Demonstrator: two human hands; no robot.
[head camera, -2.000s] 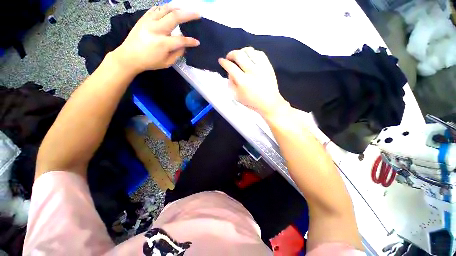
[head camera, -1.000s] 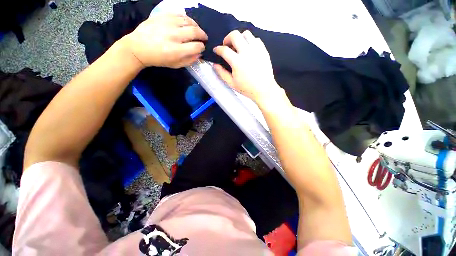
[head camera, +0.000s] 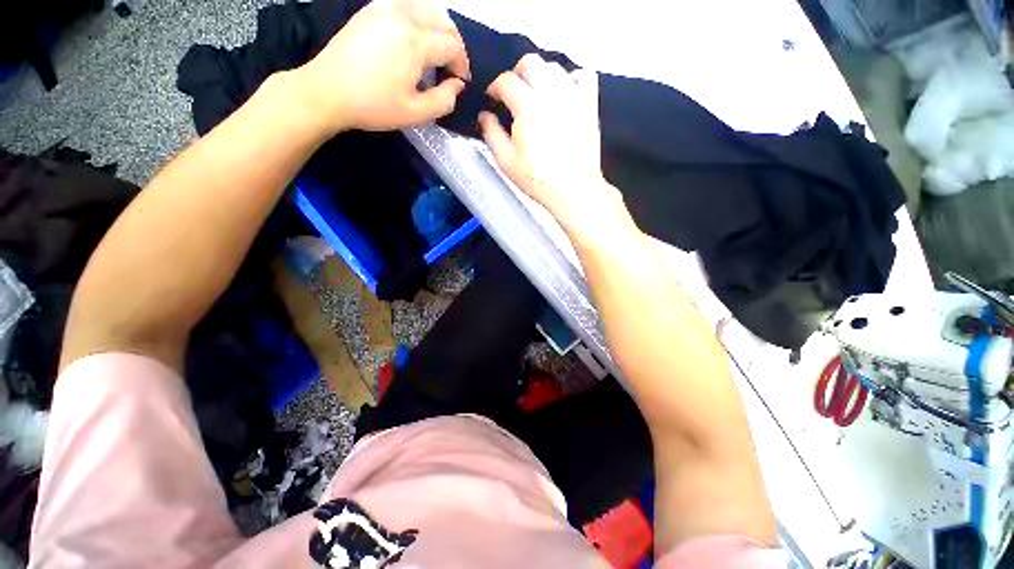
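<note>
A large black garment piece (head camera: 712, 167) lies across the white table, bunched at its right end with a frayed edge. My left hand (head camera: 395, 67) is at its left end by the table edge, thumb and fingers closed together at the cloth. My right hand (head camera: 545, 122) rests on the same piece just to the right, fingers bent onto the cloth. Whether its fingertips pinch the fabric is hard to tell. The cloth between the hands is partly hidden by the fingers.
The white table (head camera: 689, 45) has a ruler-marked front edge. Red-handled scissors (head camera: 842, 391) lie beside the white sewing machine (head camera: 917, 333) at right. A blue bin (head camera: 339, 239) with black pieces is below the table. A red stool (head camera: 620, 533) is by my lap. More black fabric (head camera: 261, 56) lies at upper left.
Both hands have moved a little up along the table edge. My left hand's fingers, spread at first, have closed at the cloth. The cloth's left end has shifted slightly.
</note>
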